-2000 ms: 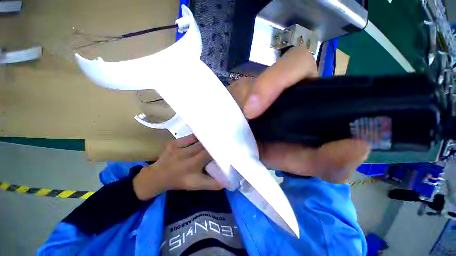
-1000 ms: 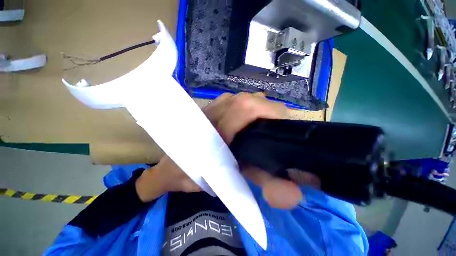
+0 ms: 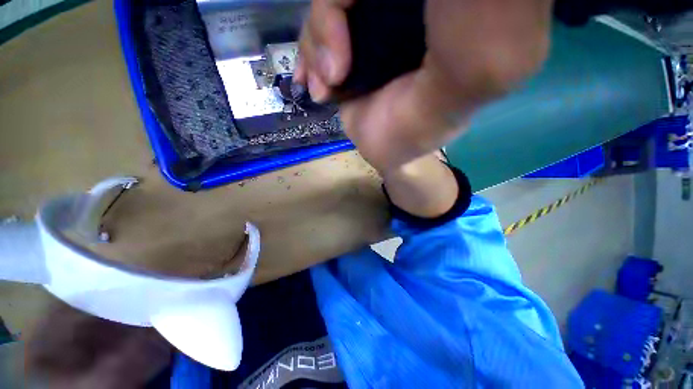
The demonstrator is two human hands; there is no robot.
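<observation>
The white plastic housing is at the lower left, its curved fork facing up and its left end blurred. Thin dark wires show inside the fork. My left hand is dark and blurred beneath it, holding it from below; its fingertips are hidden. My right hand is closed around the black electric screwdriver, top centre. The tool's nose is close to the pick-up block of the silver screw feeder. Whether the bit touches a screw cannot be told.
The feeder sits in a blue tray with dark speckled foam. Tiny specks lie on the brown cardboard in front of it. A green surface lies to the right, with blue bins beyond at the lower right.
My right hand and the screwdriver have moved away from the housing and up to the feeder. The housing has moved left and turned. The view has shifted, showing more floor at the right.
</observation>
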